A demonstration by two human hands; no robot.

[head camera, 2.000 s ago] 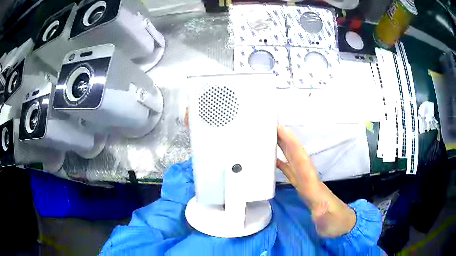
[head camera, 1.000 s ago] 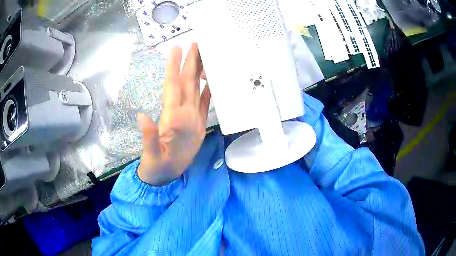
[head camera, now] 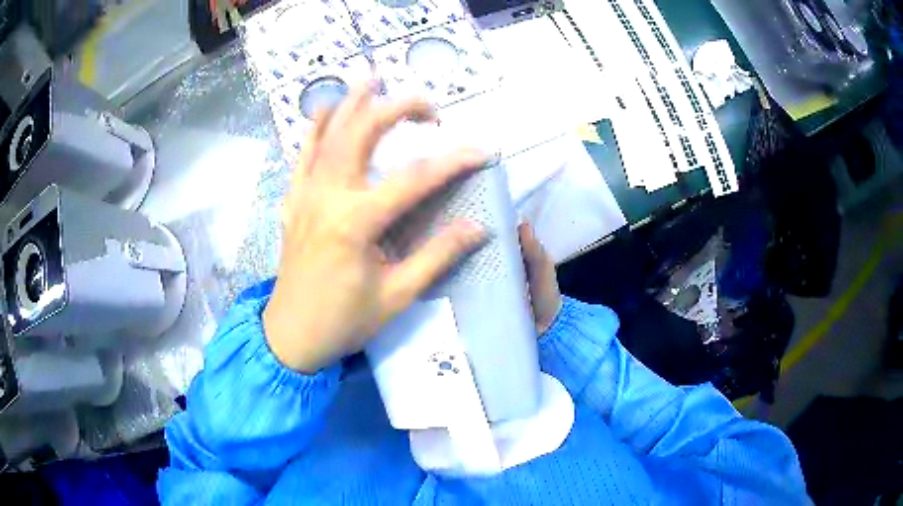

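A white projector unit [head camera: 507,326] stands tilted in front of my blue-sleeved chest, its perforated side and joint screws towards me. Its round base [head camera: 535,435] is at the bottom. My left hand [head camera: 342,237] is over its upper left part with the fingers spread and bent; whether it touches the unit is unclear. My right hand [head camera: 540,272] is at the unit's right side, mostly hidden behind it, holding it. The unit's front face is not visible.
Finished projectors [head camera: 99,257] stand at the left on bubble wrap. Printed panel backs with round holes [head camera: 436,61] lie beyond my left hand. Label strips [head camera: 658,99] and a crumpled white piece [head camera: 721,71] lie at the upper right. A white sheet [head camera: 569,198] lies right of the unit.
My left hand has moved up and over the projector, from beside it. The unit has turned and shifted lower in view. My right hand's fingers now show at its right side.
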